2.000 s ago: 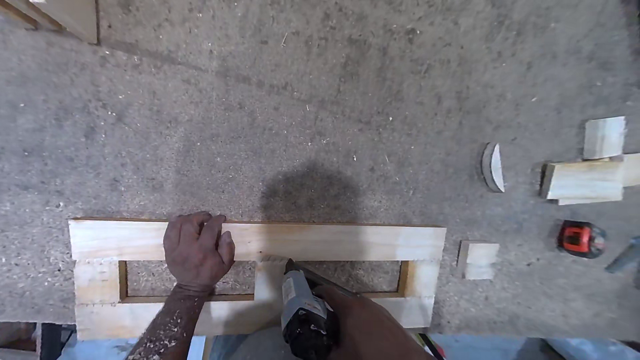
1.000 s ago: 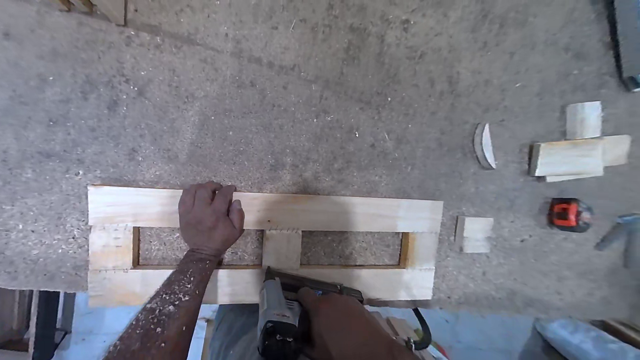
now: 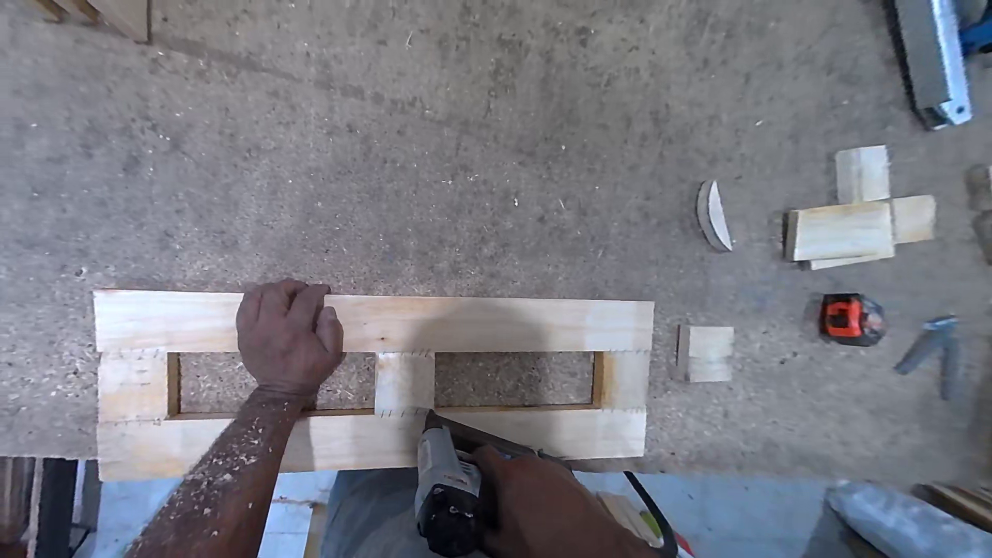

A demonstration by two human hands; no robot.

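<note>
A pale wooden frame [image 3: 496,322] with two rectangular openings lies flat along the near edge of the work surface. My left hand [image 3: 287,337] rests on its far rail, left of centre, fingers curled over the outer edge. In my right hand [image 3: 519,496] is a grey and black pneumatic stapler [image 3: 449,480], its nose touching the near rail by the lower right corner of the middle crosspiece [image 3: 404,384]. Rows of staples or marks run along the joints between crosspiece and rails. My right fingers are partly hidden behind the tool.
Right of the frame lie a small wood block [image 3: 707,353], a curved offcut [image 3: 714,217], several stacked offcuts [image 3: 843,231], a red and black tape measure [image 3: 851,318] and a grey V-shaped tool [image 3: 934,353]. A handsaw [image 3: 930,62] is at the upper right. Wooden parts [image 3: 116,15] sit upper left.
The stapler in my right hand has moved from the far end of the middle crosspiece to its near end. My left hand stays on the far rail. The view has shifted somewhat.
</note>
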